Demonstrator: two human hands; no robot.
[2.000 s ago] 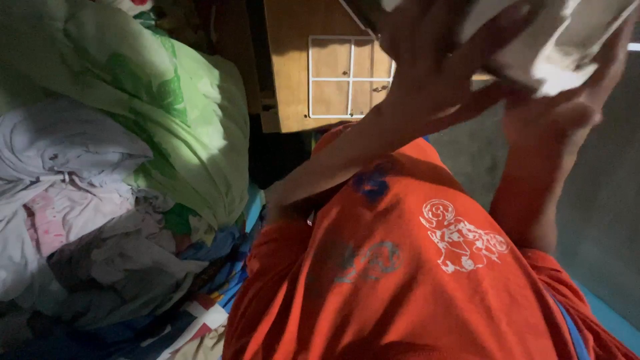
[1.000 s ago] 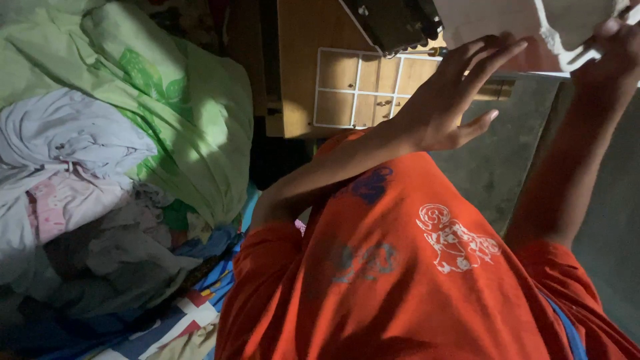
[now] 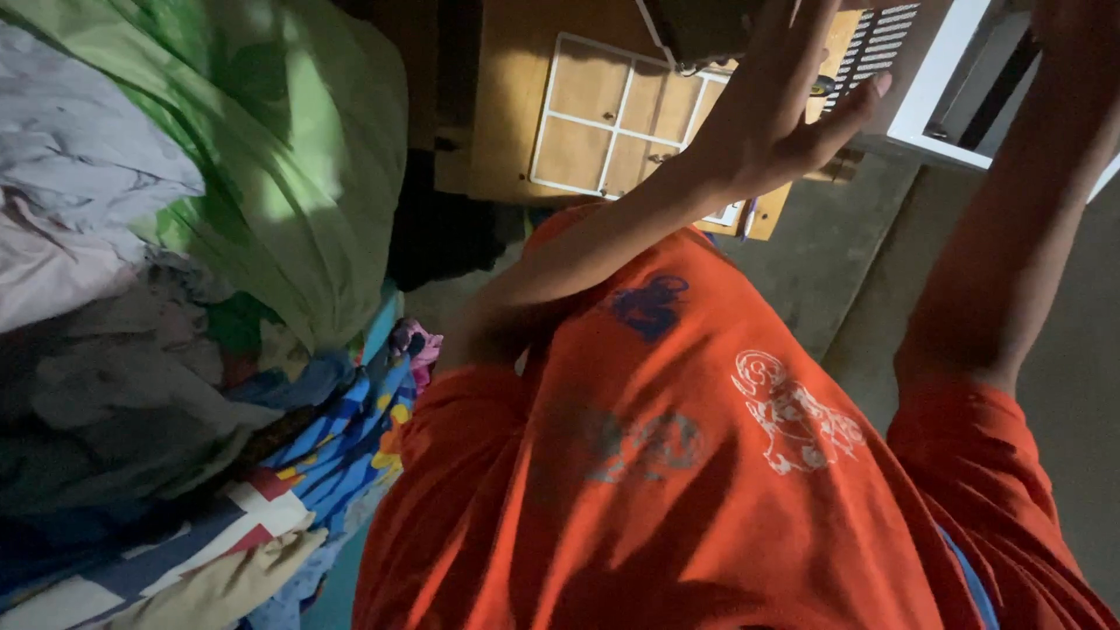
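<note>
My left hand reaches to the top edge, its thumb spread from the fingers; the fingertips are cut off, and nothing shows in its grasp. It is beside a pale casing with a white rim and an opening. Dark slots show between the hand and the casing. My right hand is dark and mostly cut off at the top right corner, over the casing; its fingers and grip are hidden. A dark object lies left of my left hand. Below is a white wire grid on a wooden surface.
Light green fabric, white cloth and a heap of patterned clothes fill the left side. A pen lies near the edge of the wooden surface. Grey floor shows below it.
The pale casing has been turned, and its white-rimmed opening now shows. My left hand's fingers were against or close to it a second ago; now they reach past the top edge.
</note>
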